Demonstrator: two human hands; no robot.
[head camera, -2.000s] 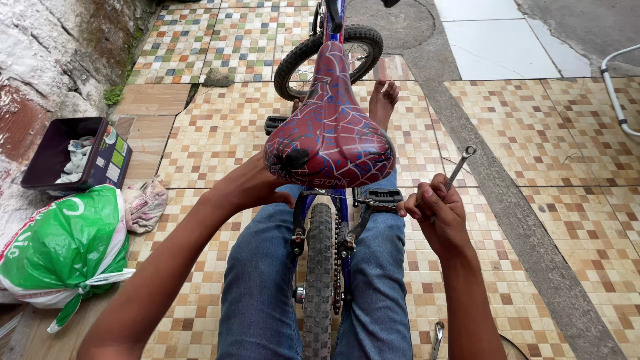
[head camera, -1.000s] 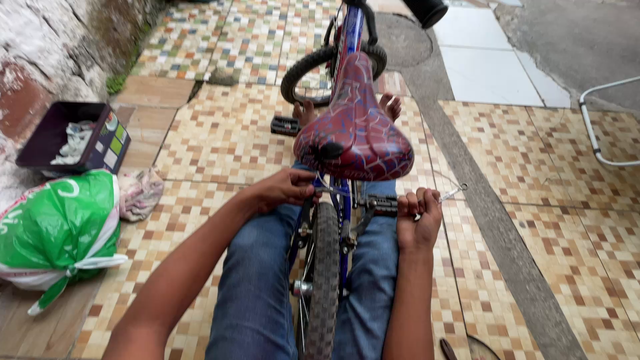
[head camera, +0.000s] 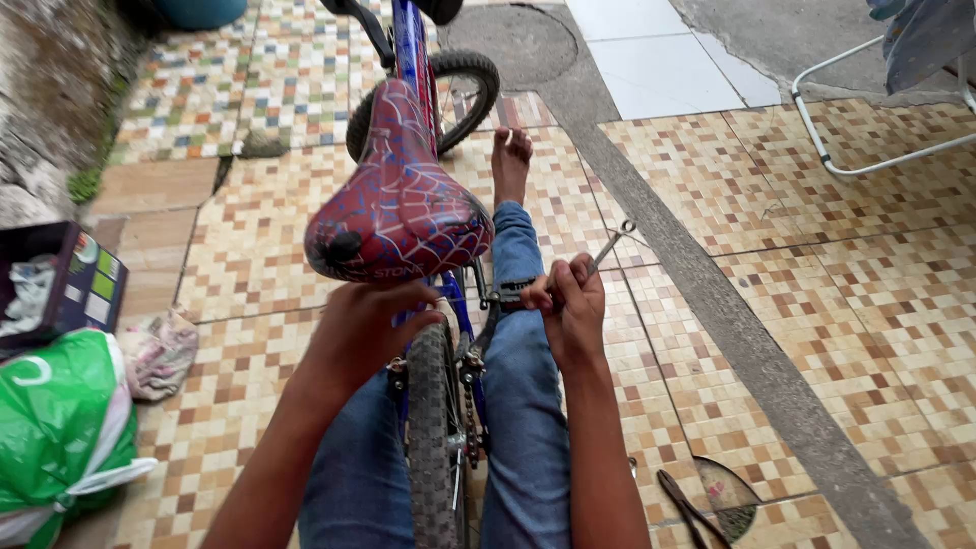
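A bicycle with a red and blue web-patterned saddle (head camera: 400, 198) stands between my legs, its knobby rear tire (head camera: 431, 427) toward me. My left hand (head camera: 366, 328) is just under the rear of the saddle, above the tire, fingers spread near a thin cable at the frame; whether it touches the cable is not clear. My right hand (head camera: 572, 305) grips a metal wrench (head camera: 610, 248) to the right of the saddle, its ring end pointing up and right. Below that hand's level are the chain (head camera: 469, 427) and a brake arm (head camera: 473, 362). A black pedal (head camera: 518, 293) shows beside my right fingers.
Pliers (head camera: 684, 503) lie on the tiled floor at lower right, near a round floor cutout. To the left are a dark box (head camera: 95, 282), a green plastic bag (head camera: 61, 419) and a crumpled cloth (head camera: 158, 354). A white metal chair frame (head camera: 820, 145) stands at upper right.
My left hand has shifted and its fingers have spread beneath the saddle. My right hand still holds the wrench, now angled more upward than a second ago. The view has moved.
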